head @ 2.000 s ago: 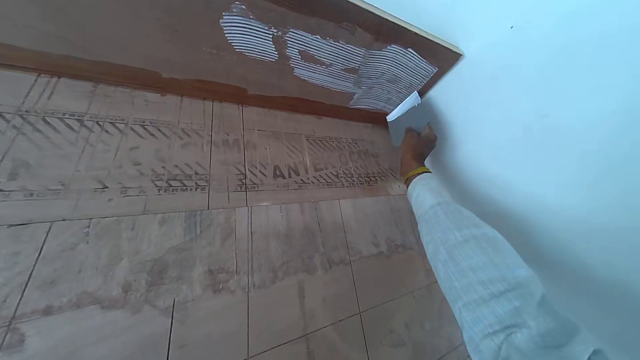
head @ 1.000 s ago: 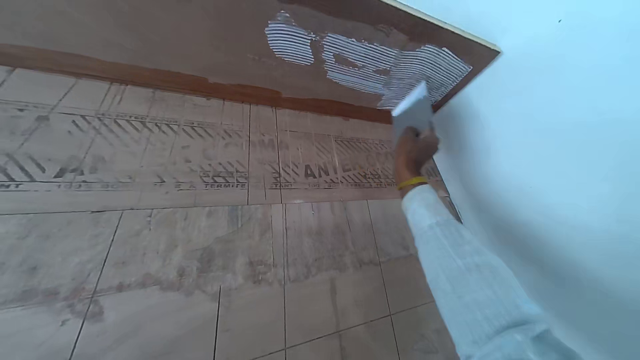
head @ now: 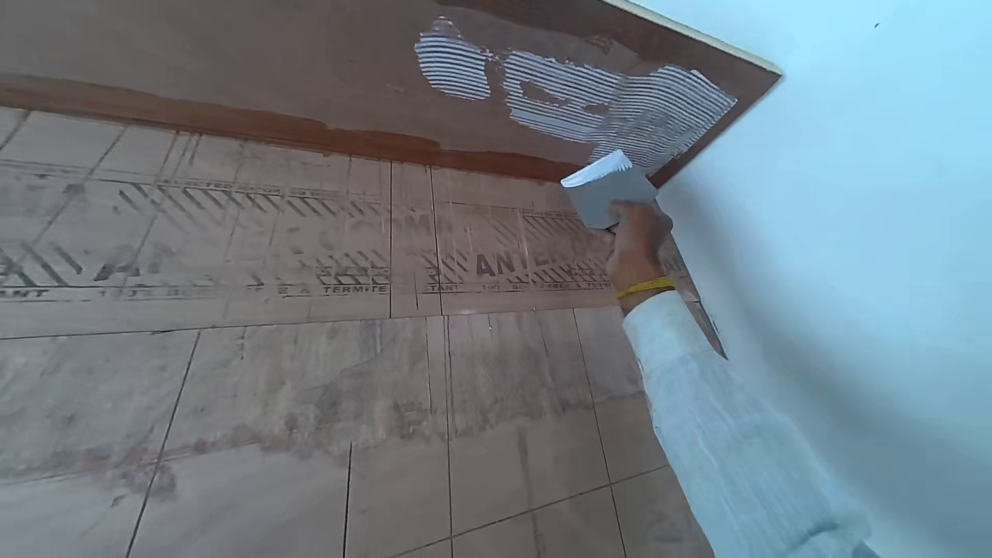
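Observation:
My right hand, with a yellow band at the wrist, grips a flat grey notched spreader. White adhesive coats the spreader's far edge, which is near the bottom edge of a brown board. Ridged white adhesive lies on the board in combed lines, in a wide patch near its right corner. A smaller combed patch is to the left of it. My left hand is not in view.
A pale blue-white wall rises on the right, close beside my arm and the board's corner. Below the board runs a surface of brownish panels with dark joint lines, stains and printed markings.
One second ago the spreader was held more upright over the board's lower right corner; now it is tilted to the left, its coated edge further left along the board's bottom edge.

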